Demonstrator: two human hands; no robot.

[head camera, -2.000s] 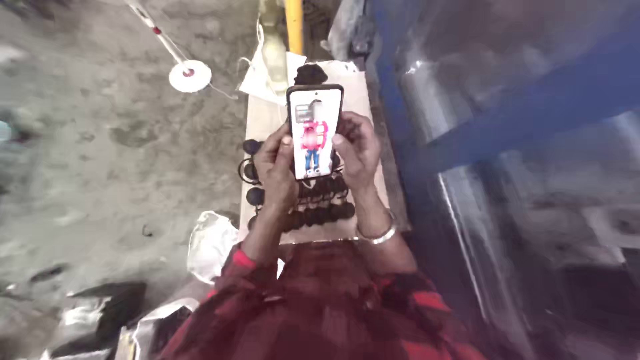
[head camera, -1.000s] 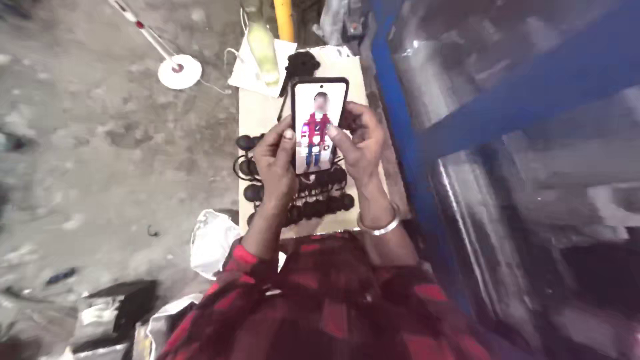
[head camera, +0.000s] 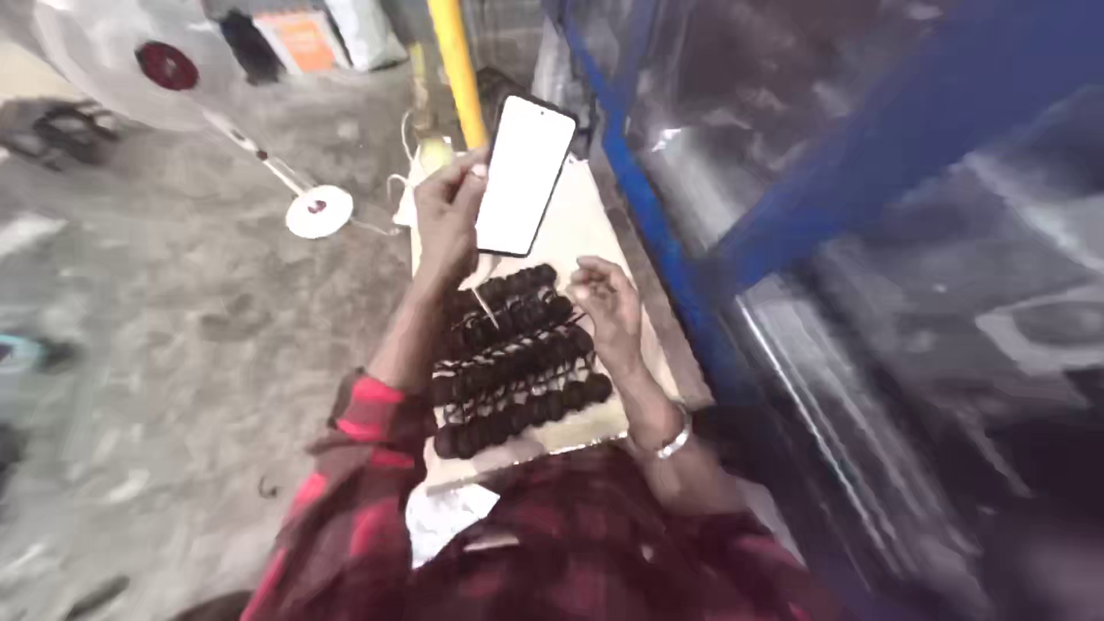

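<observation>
My left hand (head camera: 453, 211) grips a smartphone (head camera: 526, 177) by its left edge, with the bright white screen facing me. My right hand (head camera: 609, 306) is off the phone, fingers loosely curled and holding nothing, over the right side of a narrow light-coloured board (head camera: 595, 224). Below the phone, several rows of dark round pieces (head camera: 517, 366) with wire-like strands between them lie on the board, just left of my right hand. A thin pale stick or strip (head camera: 485, 308) lies over the upper rows.
A pedestal fan (head camera: 319, 211) stands on the floor at left. A yellow pole (head camera: 457, 73) rises behind the board, near a yellowish bottle (head camera: 435, 153). Blue metal framing (head camera: 655, 207) runs along the right side. White crumpled material (head camera: 444, 517) lies by the near edge.
My right hand has let go of the phone and moved down over the board. My left hand has moved the phone forward, and its screen has turned from a picture to plain white. The view has shifted.
</observation>
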